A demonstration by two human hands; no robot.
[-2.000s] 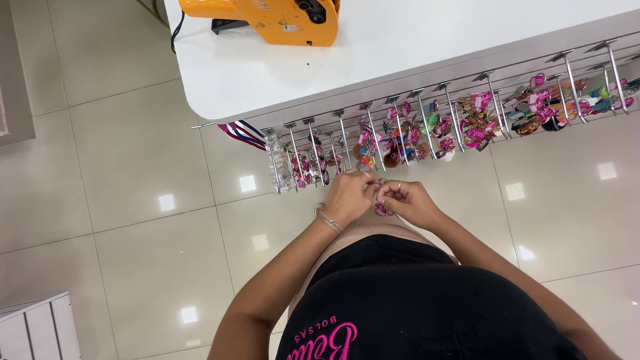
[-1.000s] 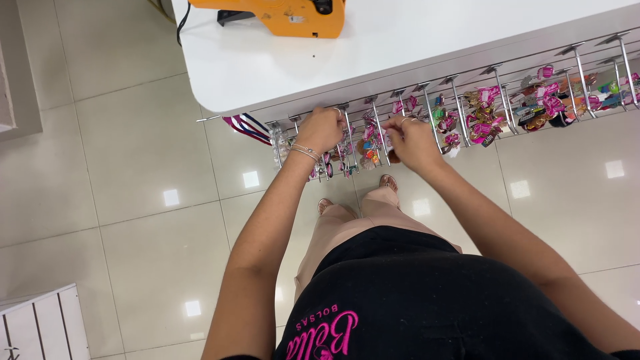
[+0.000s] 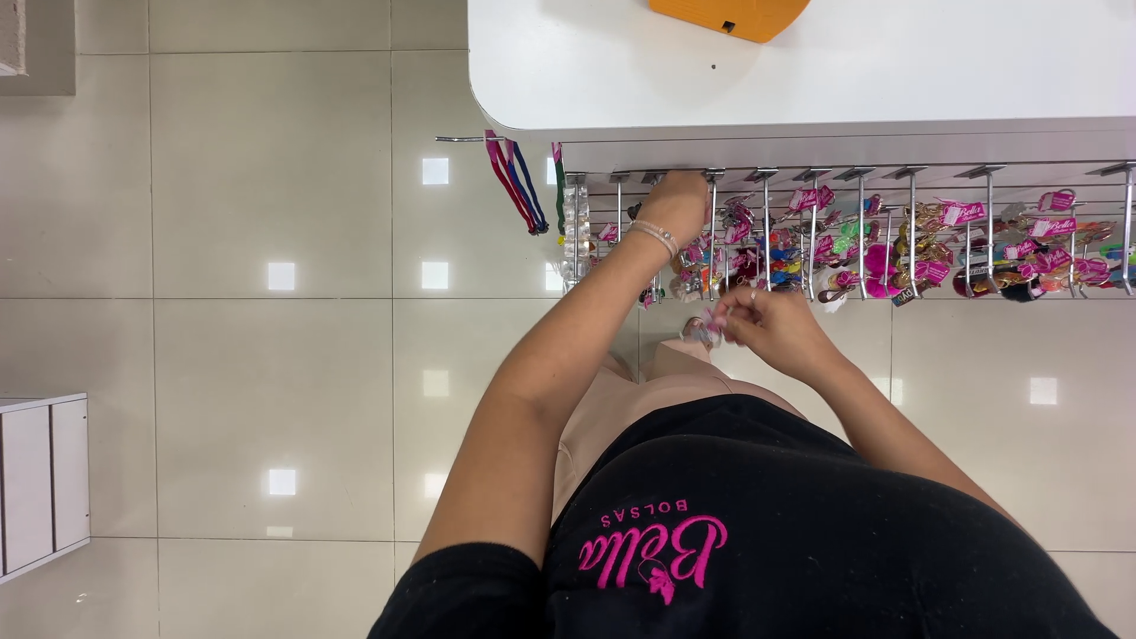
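Observation:
Several metal display hooks (image 3: pixel 913 232) stick out from the slatted front of a white counter, with small tagged trinkets (image 3: pixel 936 217), probably keychains, hanging on them. My left hand (image 3: pixel 679 209) reaches in among the hooks at the counter's front; its fingertips are hidden, so its hold cannot be made out. Lower and to the right, my right hand (image 3: pixel 774 327) pinches a small pink and clear item (image 3: pixel 710 327) between thumb and fingers, just in front of the hooks. That item is blurred.
The white countertop (image 3: pixel 603 71) has a rounded corner, and an orange tool (image 3: pixel 732 13) lies on it. Red and blue cords (image 3: pixel 519 182) hang from a hook at the left end. A white slatted piece of furniture (image 3: pixel 44 479) stands on the tiled floor at far left.
My hands were together in front of the hooks two seconds ago, then both at the hooks. Now my right hand has drawn back toward my body with the small item. The view has shifted.

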